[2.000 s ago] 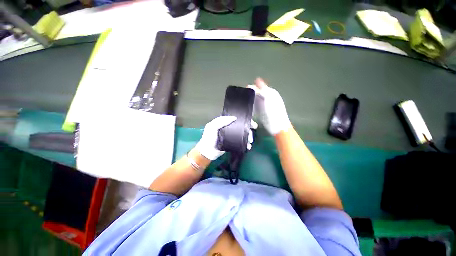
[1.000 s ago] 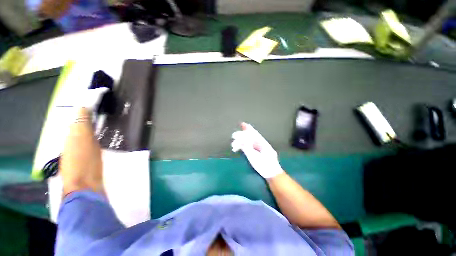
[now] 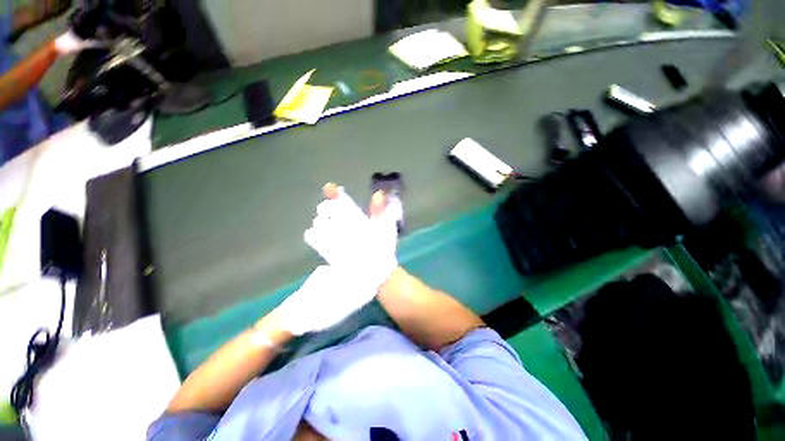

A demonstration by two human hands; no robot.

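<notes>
My left hand (image 3: 320,297) and my right hand (image 3: 357,237), in white gloves, overlap over the belt and are blurred together. A bare fingertip lies over a black case half (image 3: 388,182), whose lower part is hidden. I cannot tell whether it is gripped. A closed black adapter (image 3: 60,243) lies on the white sheet (image 3: 108,379) at the left, its cord bunched below it. A white inner unit with a black side (image 3: 482,162) lies on the belt to the right of the hands.
More black case pieces (image 3: 557,138) and another white unit (image 3: 630,99) lie farther right. Tall stacked black cases (image 3: 594,194) stand at the right, above a green carton (image 3: 551,344) with black contents. A dark shiny strip (image 3: 112,250) edges the sheet. Yellow papers (image 3: 303,102) lie on the far ledge. Another person's arm shows top left.
The adapter, held in my left hand earlier, now lies released on the white sheet. My left hand has come back right to meet my right hand. The view has turned right.
</notes>
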